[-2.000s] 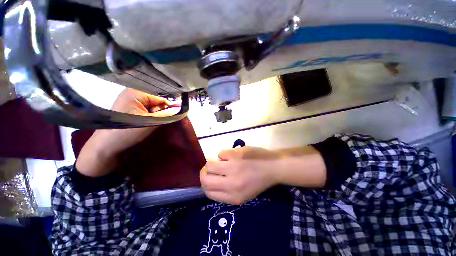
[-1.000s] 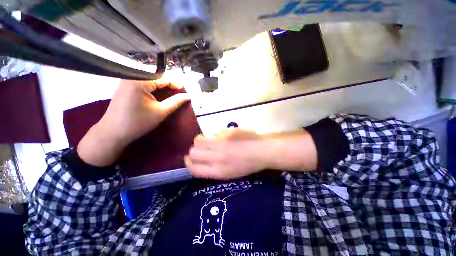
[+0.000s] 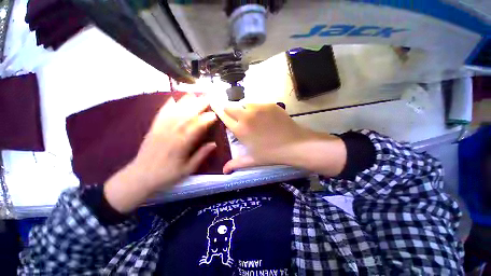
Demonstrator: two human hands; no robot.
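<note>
A maroon fabric panel (image 3: 116,126) lies flat on the white machine bed, its right edge near the needle area. My left hand (image 3: 175,143) lies on the panel with its fingers spread, fingertips in the bright light below the presser foot. My right hand (image 3: 264,135) is at the panel's right edge, its fingertips close to my left fingertips and its thumb at the front edge. A small dark tip shows beside my right hand; what it belongs to is hidden. The needle and presser foot (image 3: 202,81) are washed out by lamp light.
The sewing machine head (image 3: 355,32) spans the top. A dark square pad (image 3: 313,73) lies on the bed right of the needle. Another maroon panel (image 3: 20,112) lies at far left, and a dark maroon pile (image 3: 56,21) is at the back left. A green-white spool (image 3: 460,102) stands far right.
My right hand has moved up and forward from the table's front edge to the needle area. My left hand has flattened and spread onto the panel. The view has shifted, showing the back pile.
</note>
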